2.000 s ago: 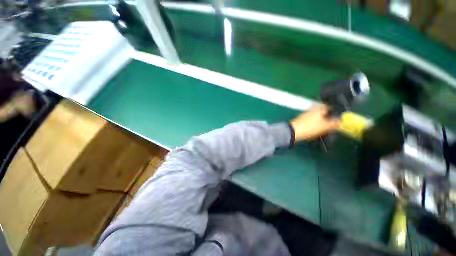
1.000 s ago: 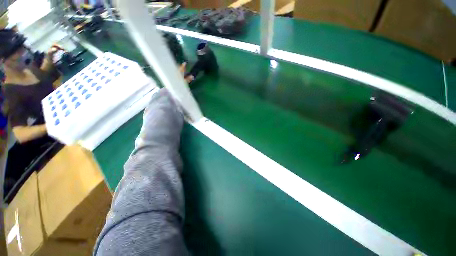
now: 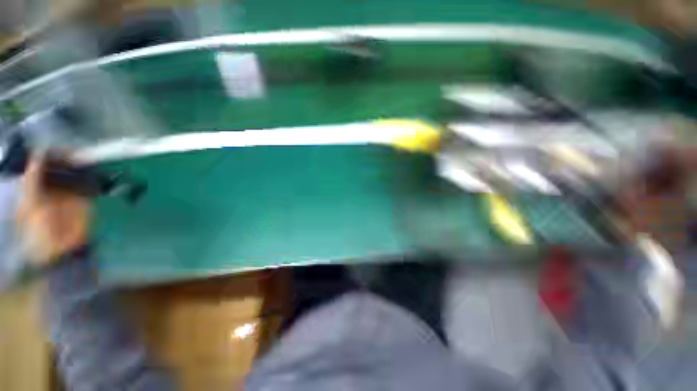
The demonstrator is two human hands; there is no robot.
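Note:
The whole view is smeared by motion. My left hand (image 3: 55, 218) is at the far left, closed round a black handheld appliance (image 3: 76, 177), whose narrow dark end points right over the green bench (image 3: 252, 214). My right hand (image 3: 663, 202) is a blurred shape at the far right, beside the parts box. A dark patch lies at its fingers; whether it holds something cannot be told.
The parts box (image 3: 497, 137) with white and dark compartments stands at the right of the bench. A yellow piece (image 3: 413, 135) and a yellow-handled tool (image 3: 508, 219) are by it. A white rail (image 3: 252, 138) borders the green conveyor (image 3: 306, 95). Cardboard boxes (image 3: 202, 324) sit below.
The view has swung right, bringing the parts box back in. My left hand, hidden behind the white post a second ago, now shows with a black appliance. My right hand has come into view.

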